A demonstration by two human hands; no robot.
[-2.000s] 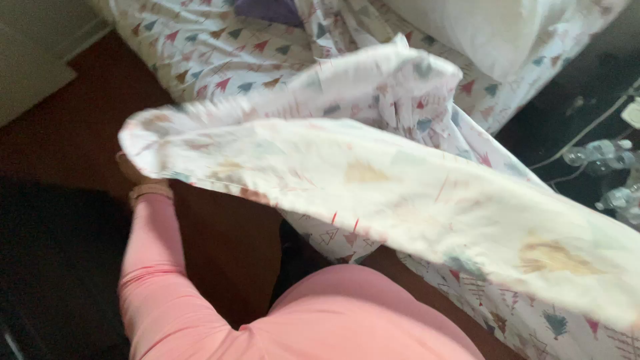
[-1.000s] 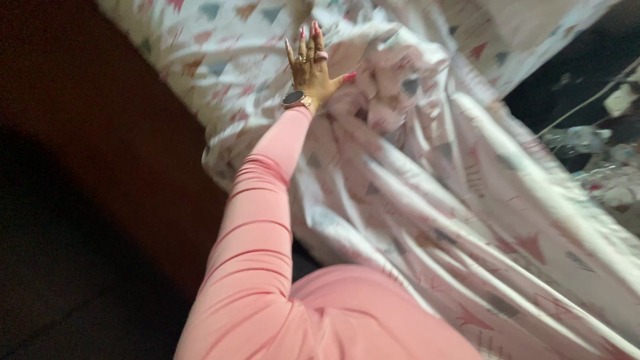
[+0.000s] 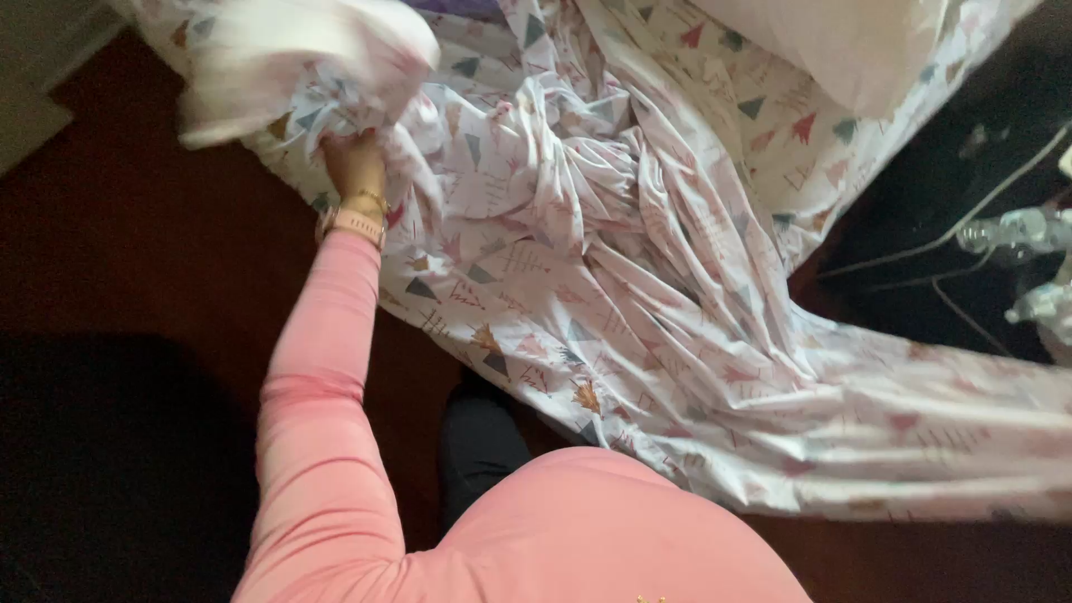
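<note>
My left hand [image 3: 356,167], in a pink sleeve with a watch band and a bracelet at the wrist, grips a bunched part of a white printed fabric sheet [image 3: 536,276] at the upper left. A blurred fold of the cloth rises above the fingers and partly hides them. From there the sheet runs in twisted creases across the middle and off the right edge. Under its far part lies a bed's matching printed bedding [image 3: 754,109]. My right hand is out of view.
A white pillow or similar bedding [image 3: 846,42] is at the top right, and something purple [image 3: 456,7] at the top. Clear plastic bottles [image 3: 1017,230] and a pale cable [image 3: 946,244] lie on a dark surface at the right. Reddish-brown floor [image 3: 126,243] shows at the left.
One second ago my left hand was spread with its fingers apart over the cloth; now it is farther left and closed on a bunch of it, with a fold lifted.
</note>
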